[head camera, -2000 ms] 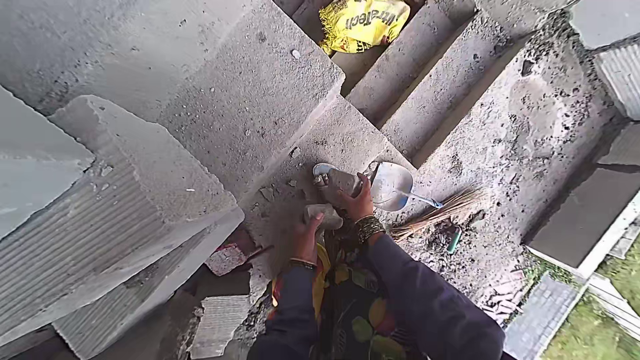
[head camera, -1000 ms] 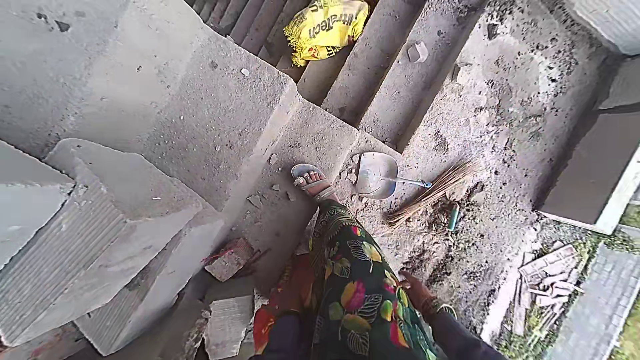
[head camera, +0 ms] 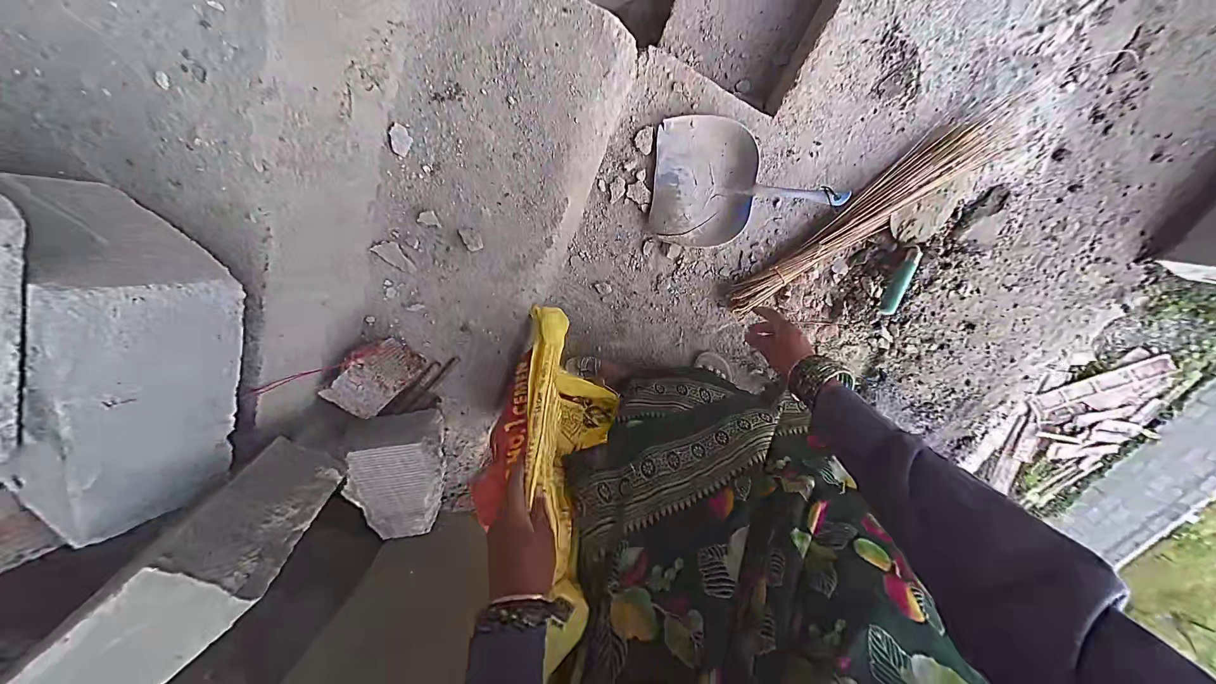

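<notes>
My left hand [head camera: 521,546], low in the centre, grips a yellow and red plastic sack [head camera: 543,418] that hangs beside my dark patterned garment [head camera: 684,465]. Near the tied end of a stick broom [head camera: 874,204], my right hand [head camera: 779,342] has its fingers slightly apart and appears to hold nothing. Beyond it a dustpan [head camera: 705,180] lies on the dusty concrete, its handle pointing at the broom. A green-handled tool [head camera: 899,281] lies right of the broom; its working end is hidden in dirt.
Large pale blocks [head camera: 133,380] stand at the left. A brick piece [head camera: 373,377] and a ridged block chunk [head camera: 397,470] lie nearer the middle. Openings between steps [head camera: 741,43] are at the top. Broken pieces [head camera: 1102,418] are piled by the paving at the right. Small stones are scattered about.
My left hand, hidden one second ago, now shows with a sack in it. The right hand has moved toward the broom. Two seconds ago both hands held grey pieces. The view has shifted closer.
</notes>
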